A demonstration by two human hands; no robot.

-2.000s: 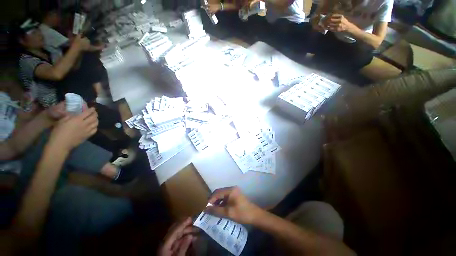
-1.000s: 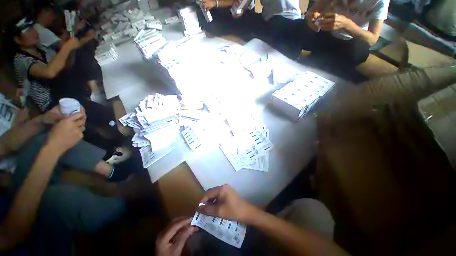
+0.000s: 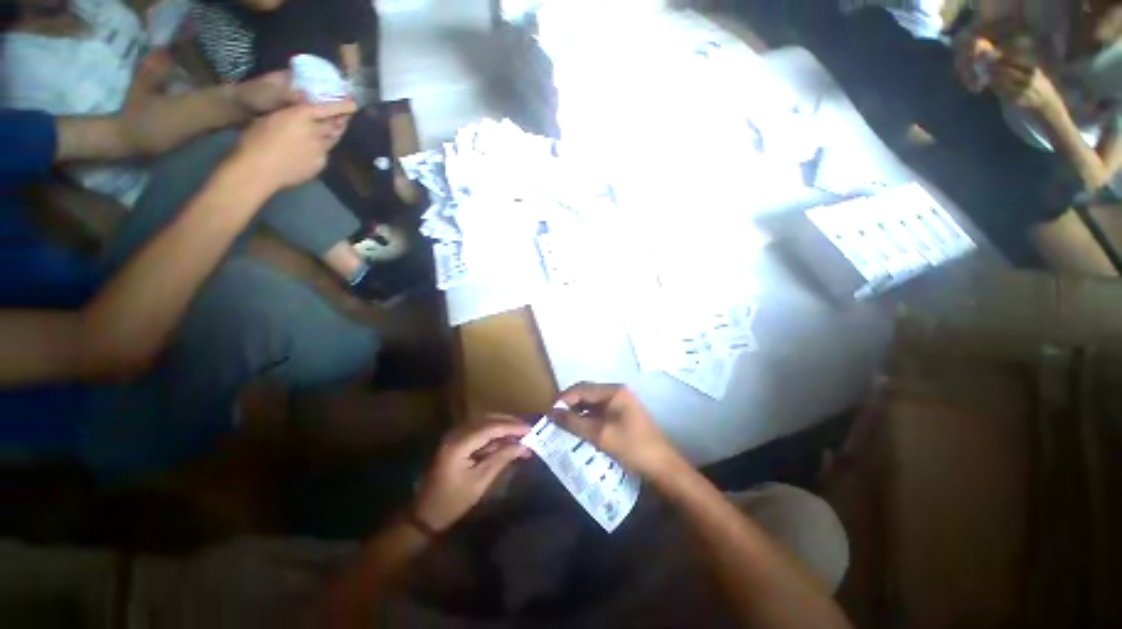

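A white printed slip [image 3: 588,476] with short dark bars hangs down between my two hands, in front of the table's near edge. My left hand [image 3: 477,462] pinches its upper left corner between thumb and fingers. My right hand [image 3: 605,424] holds its top edge, with a small white bit showing at the fingertips. The lower end of the slip hangs free. Blur hides the exact grip of the fingertips.
The pale table [image 3: 738,424] carries a loose slip pile [image 3: 492,184], spread slips [image 3: 704,344] near me and a printed stack [image 3: 892,236] at right. Glare washes out the middle. A person's hands [image 3: 295,129] hold white pieces at left. Brown cardboard [image 3: 984,455] stands at right.
The view has shifted, so the table and neighbours sit differently in the picture. My left hand has come further into view. The slip is still held between both hands and hangs more steeply.
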